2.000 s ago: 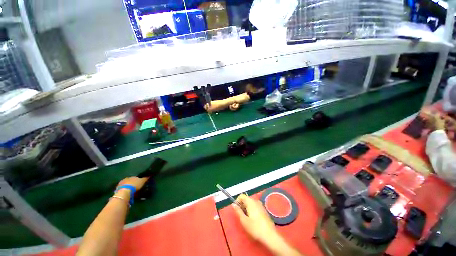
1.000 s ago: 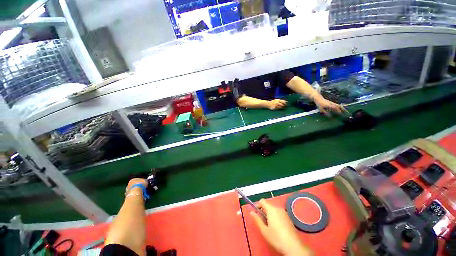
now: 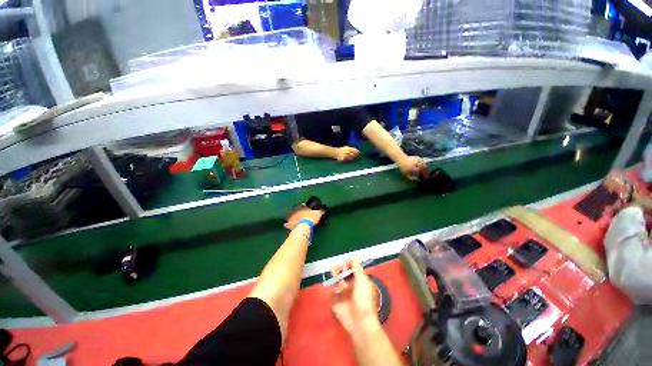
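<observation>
My left hand [image 3: 304, 217], with a blue wrist strap [image 3: 306, 222], reaches over the green conveyor belt [image 3: 236, 245] and is on a black camera unit [image 3: 317, 206]. My fingers partly hide how it is held. My right hand [image 3: 355, 293] is above the red mat [image 3: 307, 325] and holds a slim pale rod-like tool [image 3: 347, 274]. Another black camera unit [image 3: 130, 264] lies on the belt at the left.
A coworker's hand [image 3: 412, 167] touches a black unit [image 3: 435, 181] across the belt. A tape roll [image 3: 384, 299] is partly behind my right hand. A large fan-like device [image 3: 472, 336] and black square modules [image 3: 527, 307] are at the right. Another person's sleeve [image 3: 627, 246] is far right.
My left hand has left the unit at the left and moved right to another unit on the belt. My right hand still holds the tool, now before the tape roll. The coworker's hand has reached a unit.
</observation>
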